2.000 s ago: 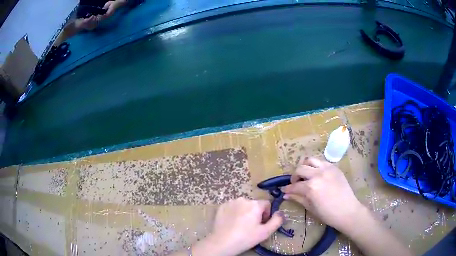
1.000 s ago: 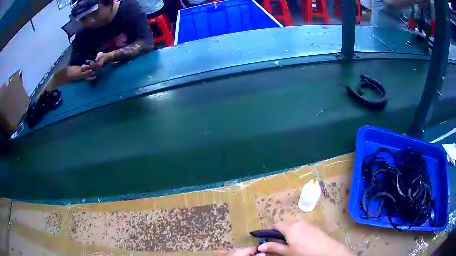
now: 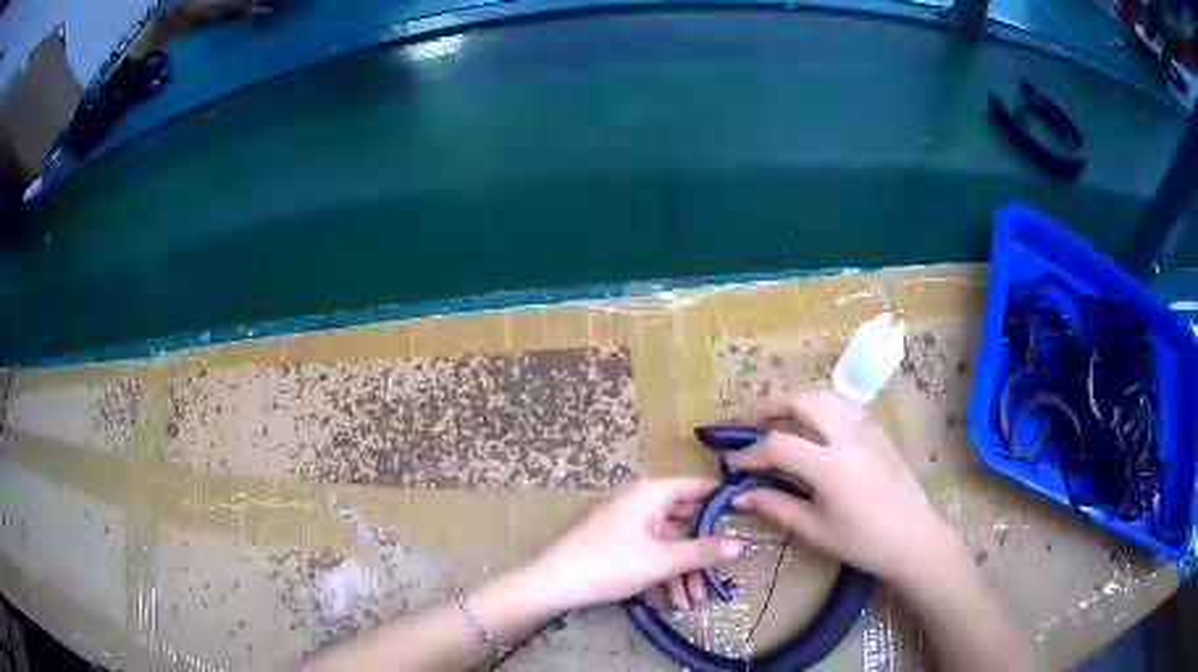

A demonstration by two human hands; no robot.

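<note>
A black padded headband (image 3: 811,639) lies on the taped cardboard mat (image 3: 683,394) at the bottom centre, its curve toward me. My left hand (image 3: 664,541) holds a thinner black inner band (image 3: 713,525) inside the headband's arc, thumb on its lower part. My right hand (image 3: 821,486) grips at the headband's upper end, its fingers over the top of the inner band and hiding the joint. A thin black wire (image 3: 775,587) crosses the headband's middle. A white glue bottle (image 3: 870,357) with an orange tip stands just beyond my right hand.
A blue tray (image 3: 983,394) of tangled black curved parts (image 3: 1084,381) is at the right. Another black headband (image 3: 1041,129) lies on the green belt (image 3: 499,184) at the far right. Black pieces (image 3: 121,99) and a cardboard box (image 3: 37,99) are at the upper left.
The view has tilted down again, bringing both hands and the headband back in. Compared with two seconds ago, the inner band sits more upright and curved between my hands.
</note>
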